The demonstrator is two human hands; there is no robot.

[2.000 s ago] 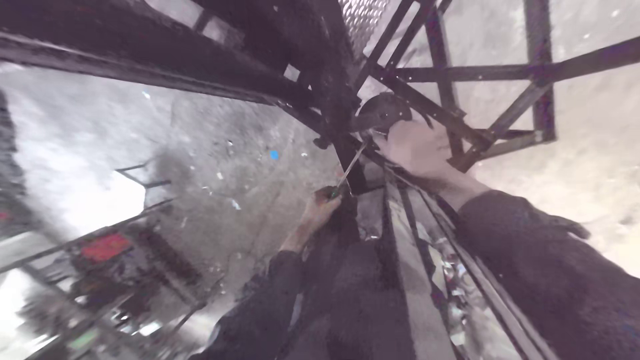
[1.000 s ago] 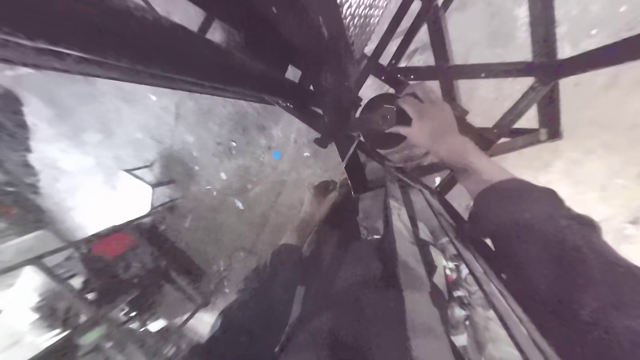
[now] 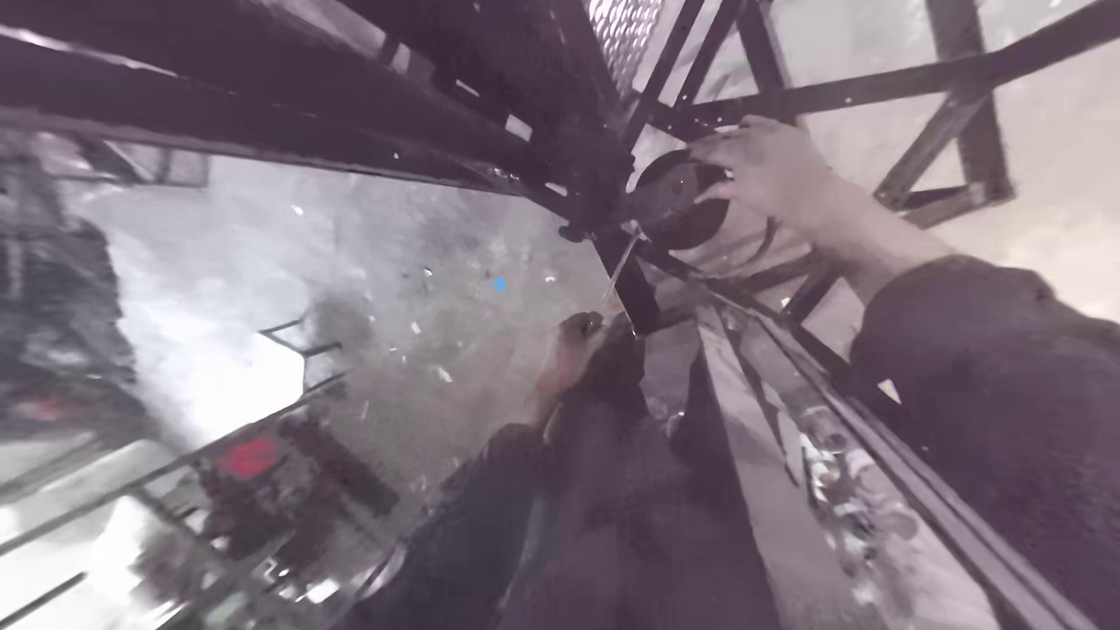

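A dark round disc (image 3: 678, 199) with a small centre hole sits against the metal frame, right of the picture's middle. My right hand (image 3: 770, 175) rests on its upper right rim, thumb and fingers spread around the edge. Lower and to the left, my left hand (image 3: 564, 354) is closed around the dark handle of a thin rod-like tool, perhaps a screwdriver (image 3: 619, 269). The rod slants up toward the lower left edge of the disc; whether its tip touches anything is not clear. Blur hides the fingers of my left hand.
Thick dark metal beams (image 3: 289, 105) cross the upper left. An angled lattice of metal bars (image 3: 875, 94) stands at the upper right. A long tray (image 3: 744, 437) with small loose parts runs down the lower right. A red object (image 3: 249, 457) lies among racks at the lower left.
My right hand has moved from the disc's lower right side up to its upper right rim, uncovering more of the disc. The left hand stays low with the tool.
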